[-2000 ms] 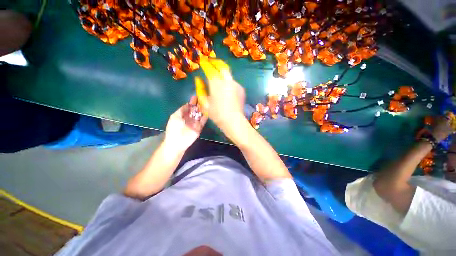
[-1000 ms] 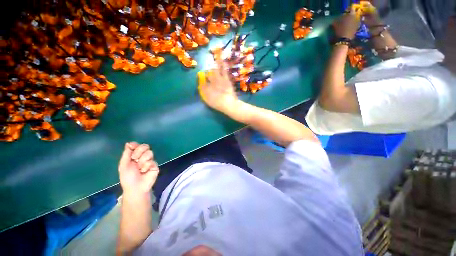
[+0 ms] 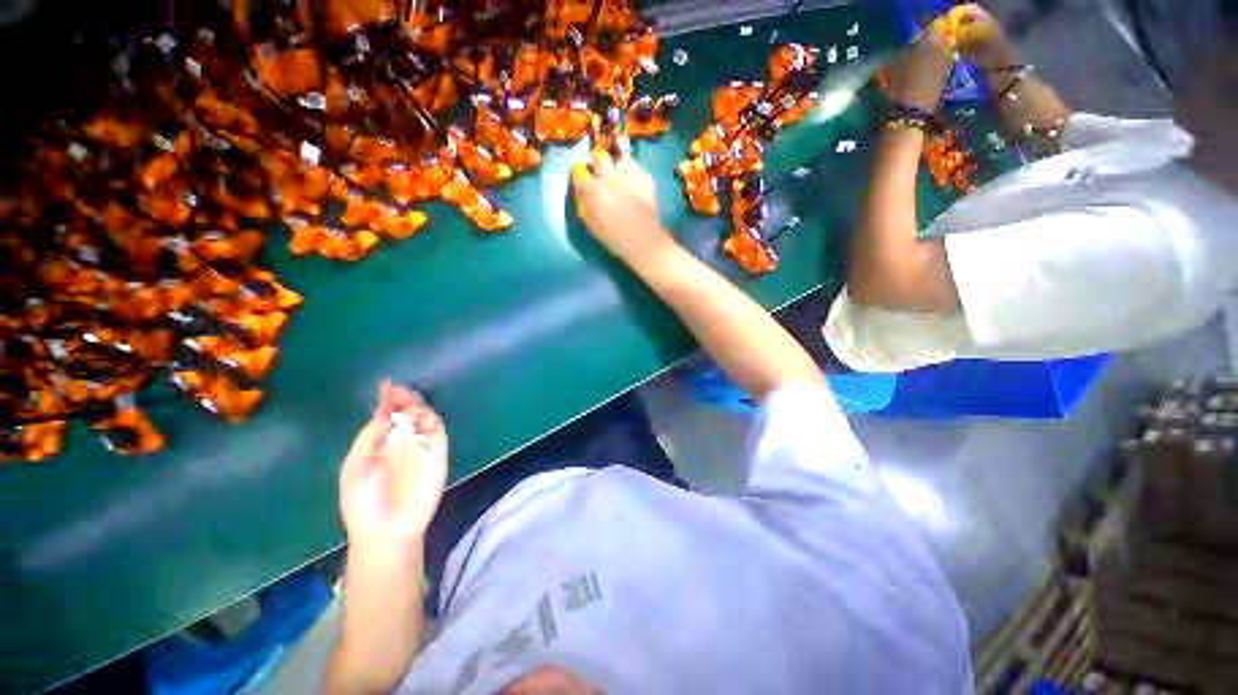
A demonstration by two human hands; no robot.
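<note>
My left hand is bare and palm up at the bench's near edge, fingers partly curled, with small white pieces in the palm. My right hand, with yellow finger covers, reaches to the right edge of the main pile of orange-and-black parts. Its fingertips meet or overlap parts there; whether they grip one cannot be told. A smaller group of orange parts lies to the right of this hand, with black leads and small white tips.
The green bench top runs diagonally across the view. Another person in a pale shirt works at the right with yellow-covered fingers. Blue bins or sheeting are below the bench edge. Stacked cartons or pallets stand at lower right.
My right hand has left the smaller group and moved to the main pile's edge. The smaller group lies farther right, joined with other parts. My left hand has uncurled, showing the white pieces.
</note>
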